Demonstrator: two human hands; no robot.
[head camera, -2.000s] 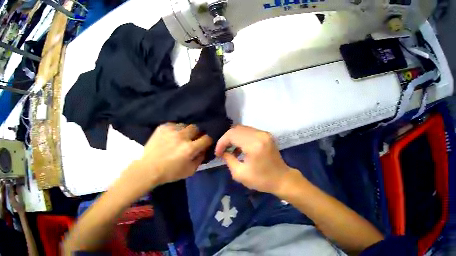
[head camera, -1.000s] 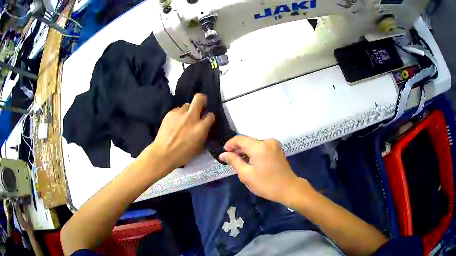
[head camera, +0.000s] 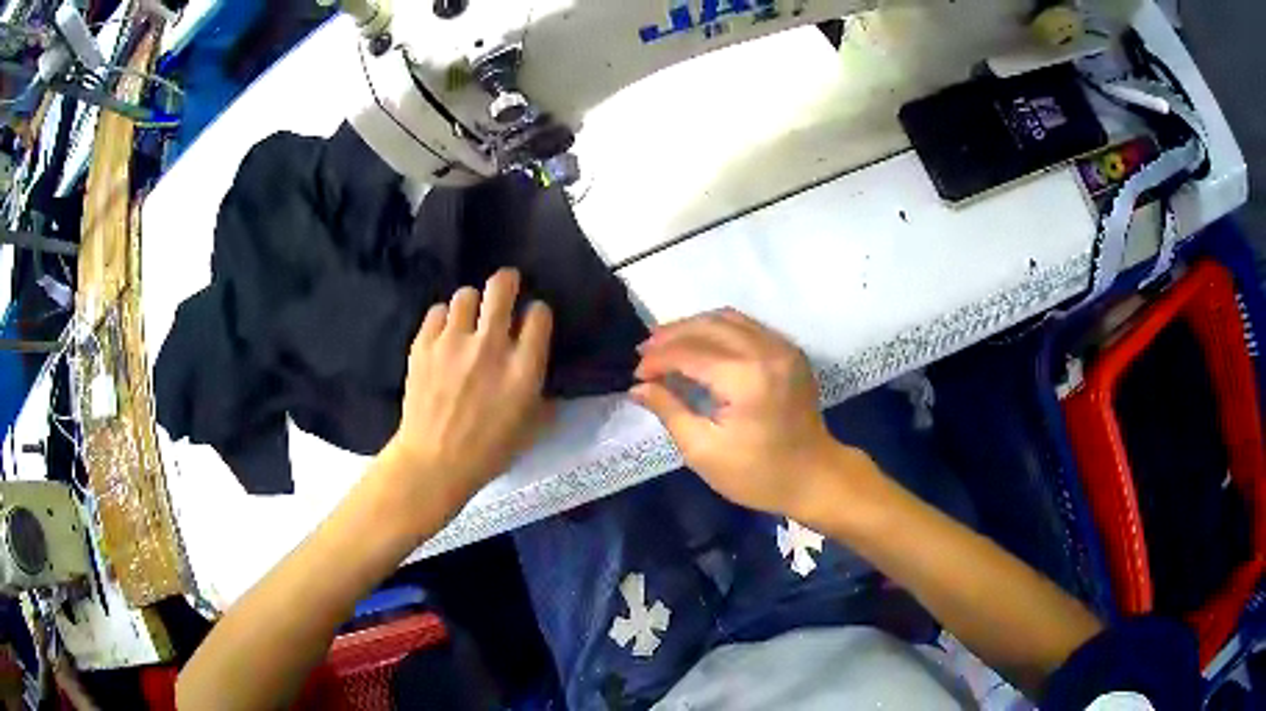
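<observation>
A large black cloth (head camera: 299, 285) lies bunched on the white table, left of and below the machine head. A flatter part of the black cloth runs from under the presser foot area (head camera: 555, 170) to the front edge. My left hand (head camera: 479, 375) lies on this cloth with fingers spread, pressing it. My right hand (head camera: 736, 403) pinches the cloth's right corner near the table's front edge. A small grey item shows in my right palm; I cannot tell what it is. The needle is hidden by the machine head.
The white sewing machine (head camera: 667, 70) spans the top. A smartphone (head camera: 1002, 132) and pale tape loops (head camera: 1115, 247) lie at the table's right end. A red basket (head camera: 1097, 417) stands at right, another red basket (head camera: 382, 650) below left. A worn wooden board (head camera: 122, 417) borders the left.
The cloth near the needle has gone from a narrow, folded strip to a wider, flatter spread. My left hand has opened flat on it. The view has shifted, and my right hand still pinches the edge.
</observation>
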